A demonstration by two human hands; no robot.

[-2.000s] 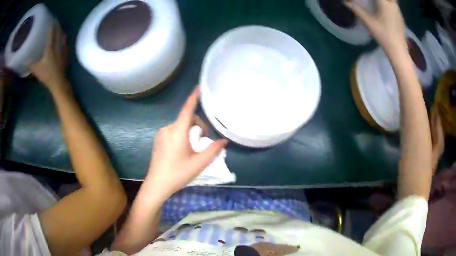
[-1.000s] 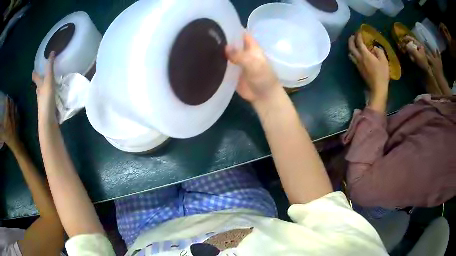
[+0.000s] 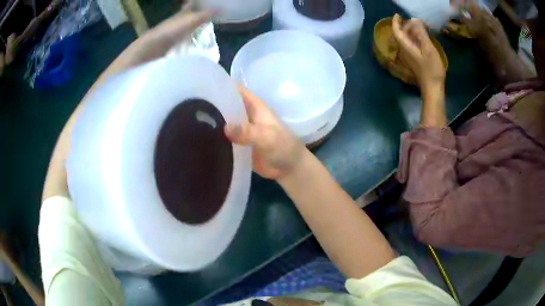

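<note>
My right hand [image 3: 269, 140] grips the rim side of a large white outer cover [image 3: 134, 161] with a dark brown oval cap [image 3: 194, 161], held tilted at left. My left hand [image 3: 170, 33] is blurred, reaching past the cover's far side, with a crumpled white wiping cloth [image 3: 206, 43] at its fingers. Part of a white body [image 3: 122, 260] shows under the cover; the rest is hidden. An open white tank [image 3: 287, 77] stands upright right of the cover, with a brown base edge low down.
White units stand behind the tank, one with a brown cap [image 3: 320, 7]. At right, another person's hand [image 3: 421, 51] is over a yellow-brown base shell [image 3: 391, 45]. A blue item [image 3: 60, 60] and clear plastic lie far left. The bench edge runs diagonally in front.
The view has swung. My left hand has moved from beside the body to the far side, taking the cloth along. My right hand still holds the cover, gripped since the earliest frame.
</note>
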